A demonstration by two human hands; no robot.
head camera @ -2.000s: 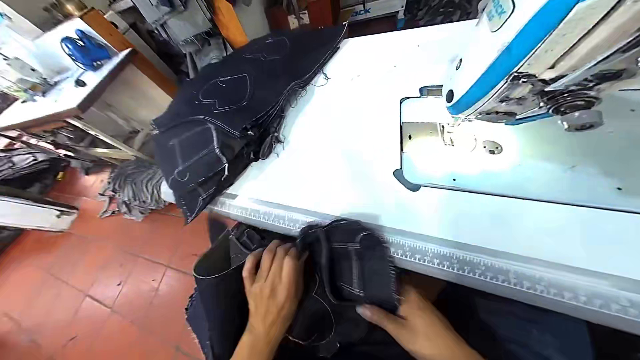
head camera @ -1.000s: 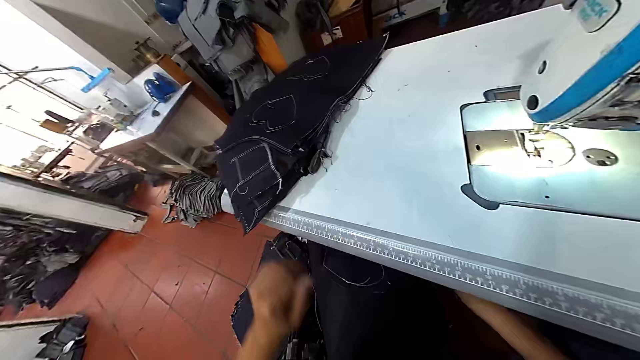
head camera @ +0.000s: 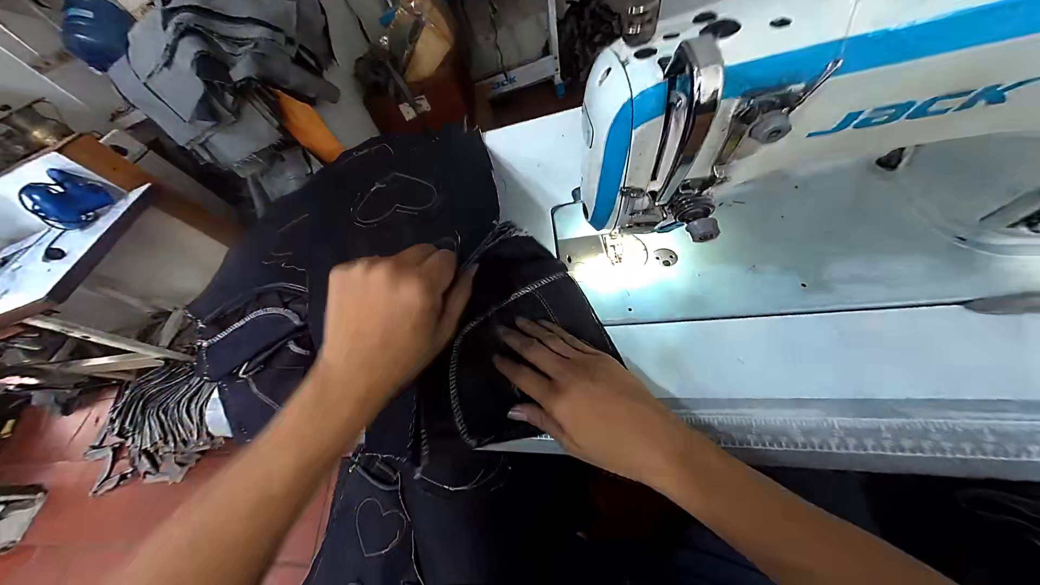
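Note:
Dark denim pieces (head camera: pixel 398 162) with light stitching, one outline heart-shaped, lie over the left end of the sewing table. My left hand (head camera: pixel 390 301) is closed on a fold of this denim, its fingertips partly hidden. To its right, my right hand (head camera: pixel 569 390) rests with spread fingers on a dark denim panel (head camera: pixel 487 349) edged with pale overlock stitching. The panel reaches close to the lit needle area of a white and blue Jack sewing machine (head camera: pixel 617 244), just beyond my right hand. More dark denim (head camera: pixel 374 520) hangs below the table edge.
A measuring tape strip (head camera: pixel 796 435) runs along the table's front edge. At far left stands another table (head camera: pixel 106 244) bearing a blue object (head camera: pixel 65 199). Grey cloth pieces (head camera: pixel 162 431) lie in a pile on the red tiled floor (head camera: pixel 49 520). Grey fabric (head camera: pixel 219 73) hangs behind.
Both hands have come up from below the table edge onto the denim on top. A dark panel now lies near the needle area. The view has shifted toward the machine.

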